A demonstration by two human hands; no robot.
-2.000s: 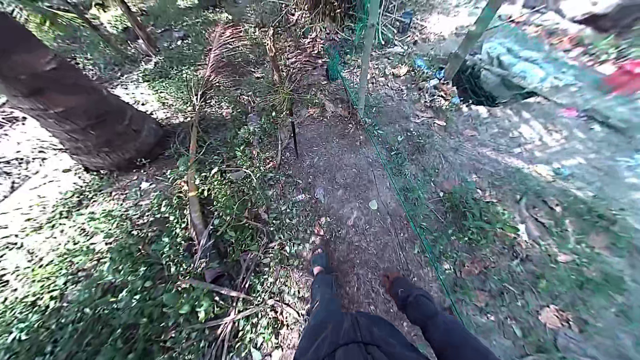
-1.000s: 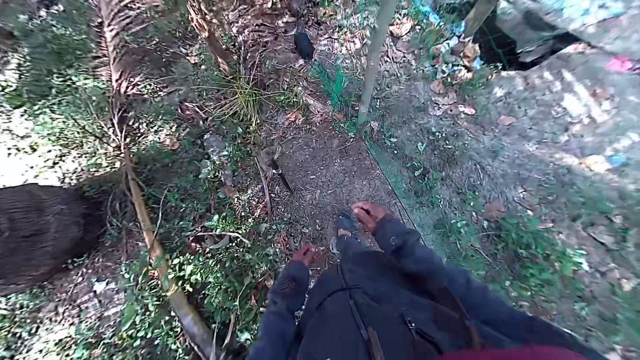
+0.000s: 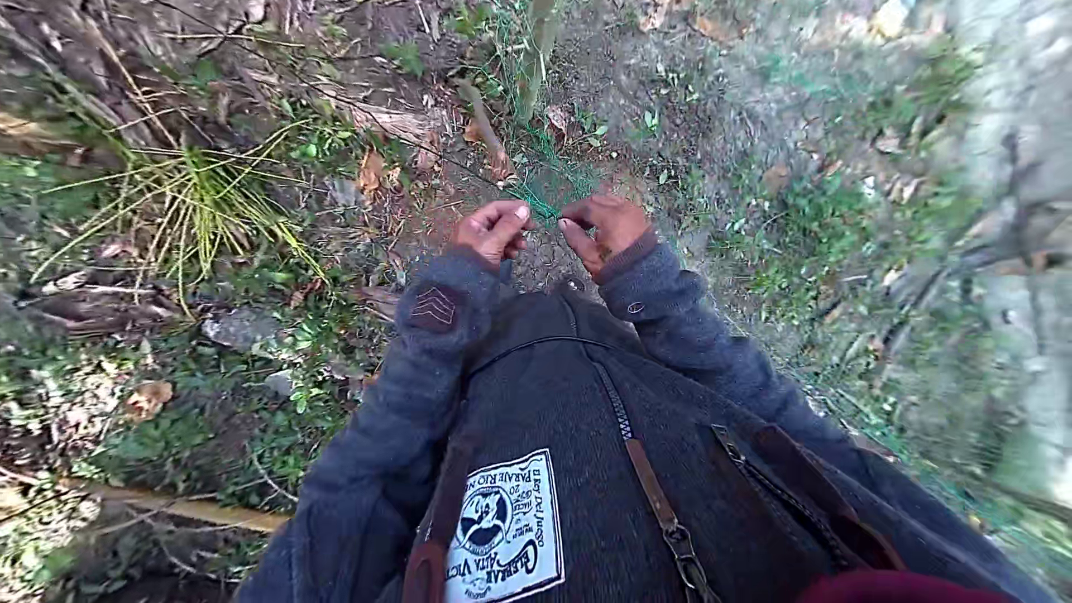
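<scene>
Green netting [image 3: 548, 172] hangs by the foot of a thin upright post [image 3: 536, 59], and a strand of it runs between my two hands. My left hand [image 3: 494, 230] pinches the net between thumb and fingers. Close on its right, my right hand [image 3: 607, 230] pinches the same net, thumb against forefinger. The fingertips are a small way apart, above the bare soil in front of my dark jacket [image 3: 569, 402]. A short wooden stake [image 3: 487, 134] leans just beyond my left hand.
A tuft of thin yellow-green stalks [image 3: 197, 193] spreads at the left, near a grey stone [image 3: 243, 328]. A long pale stick [image 3: 184, 508] lies at the lower left. Low weeds [image 3: 804, 260] and dry leaves cover ground on the right, beside more faint netting.
Both hands have come up in front of the body, beside the post, and now hold the green net. One second ago they were apart and lower. The view has moved closer to the post.
</scene>
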